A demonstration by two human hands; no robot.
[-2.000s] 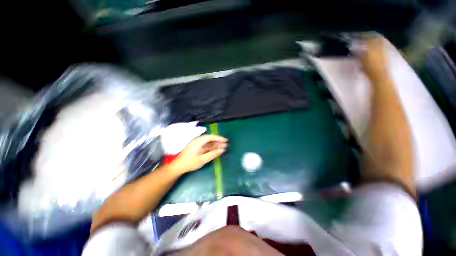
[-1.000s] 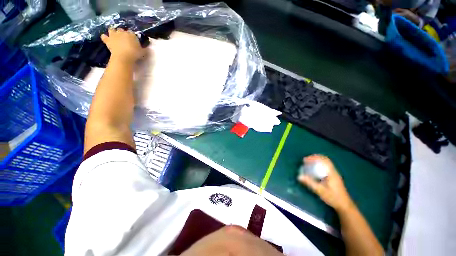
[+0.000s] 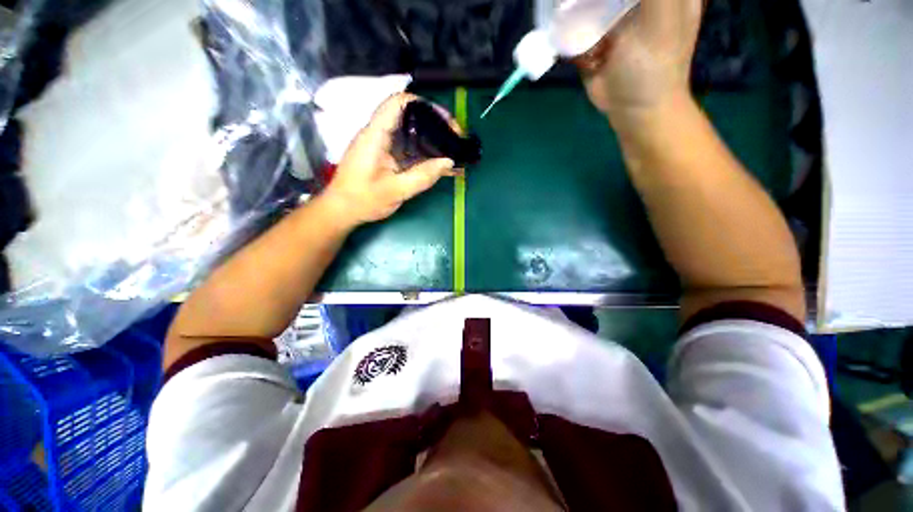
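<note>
My left hand (image 3: 372, 172) holds a glossy black plastic housing (image 3: 428, 135) above the green mat, near the yellow-green line. My right hand (image 3: 641, 65) holds a translucent squeeze bottle (image 3: 581, 22), tilted down to the left. Its thin green needle tip (image 3: 504, 92) points at the housing from the upper right, a short gap away. The top of the bottle and some fingers are cut off by the upper edge. A white wipe (image 3: 350, 108) lies behind my left hand, with a bit of red item (image 3: 328, 172) beside it.
A clear plastic bag (image 3: 262, 190) with a white sheet (image 3: 125, 130) lies at the left. A dark parts tray (image 3: 481, 40) runs along the far side. A white ribbed board (image 3: 869, 180) stands at the right. A blue crate (image 3: 95, 430) is lower left.
My left hand has moved from inside the bag to the middle and now holds a housing. My right hand has raised the bottle and tipped its needle downward. The view has turned.
</note>
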